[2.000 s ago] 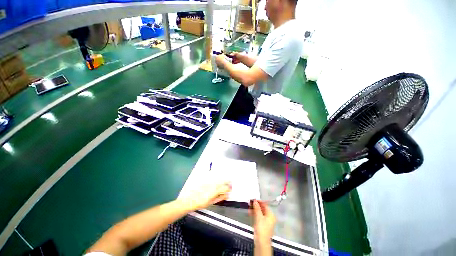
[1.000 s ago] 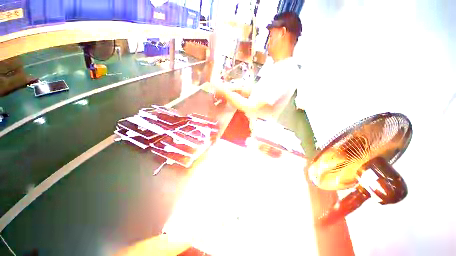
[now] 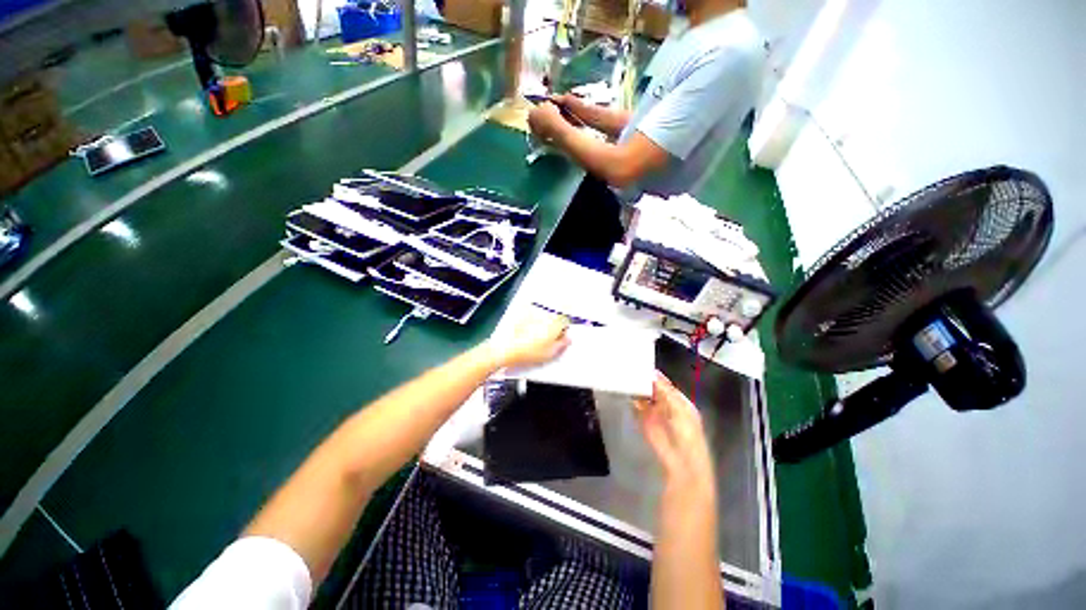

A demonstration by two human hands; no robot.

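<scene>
A solar panel [image 3: 595,358], white back up, is held above the light box [image 3: 726,477], its near edge raised. My left hand [image 3: 532,341] is on the panel's left part, fingers on its back. My right hand [image 3: 673,419] holds its near right corner. A dark rectangle [image 3: 545,435] shows on the glass below the panel; I cannot tell if it is a reflection or another panel. The bench meter [image 3: 688,290] stands at the far end of the box, with red and dark test leads [image 3: 698,358] at its front.
A panel pile [image 3: 411,244] lies on the green bench left of the box. A black fan [image 3: 923,286] stands at the right. A coworker [image 3: 685,107] is beyond the meter. One panel [image 3: 123,150] lies at the far left, and a dark panel [image 3: 101,578] at the lower left.
The glare from the light box is gone. Compared with the oldest frame, both hands and the panel are farther forward and raised, and the dark rectangle shows below.
</scene>
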